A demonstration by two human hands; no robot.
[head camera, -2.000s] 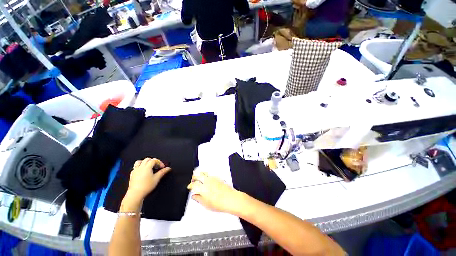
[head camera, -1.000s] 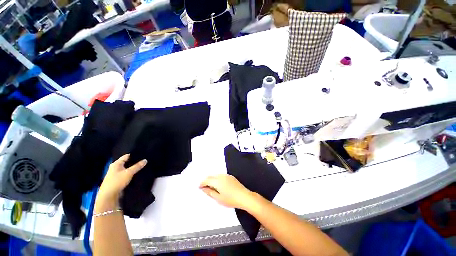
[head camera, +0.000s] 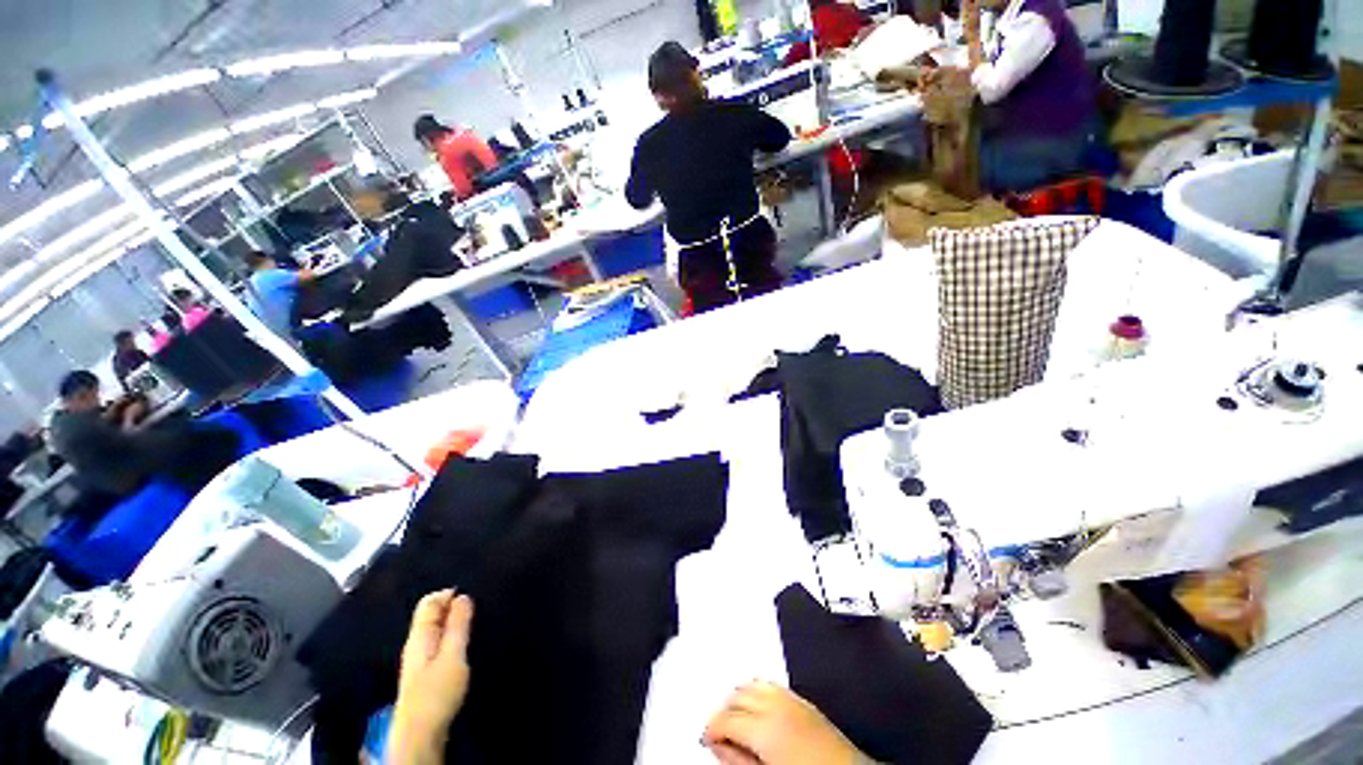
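A wide black cloth panel (head camera: 598,553) lies on the table left of the machine. My left hand (head camera: 437,665) rests on its left part, fingers close together; whether it grips cloth cannot be told. My right hand (head camera: 777,729) is at the bottom edge, partly cut off, with curled fingers, on the white table beside a small black cut piece (head camera: 875,680). That piece lies in front of the needle area of the white sewing machine head (head camera: 1031,448). Another black cloth (head camera: 837,419) lies behind the head's left end.
A grey machine with a round vent (head camera: 239,635) stands at left. A checked cloth (head camera: 1005,307) stands behind the head. A small box with an orange-yellow packet (head camera: 1223,601) is under the arm. A white tub (head camera: 1233,209) is at back right. Several people work beyond the table.
The view has tilted up, showing more of the room. The black panel, bunched near my left hand before, now lies spread wider and lower. My right hand remains beside the small piece.
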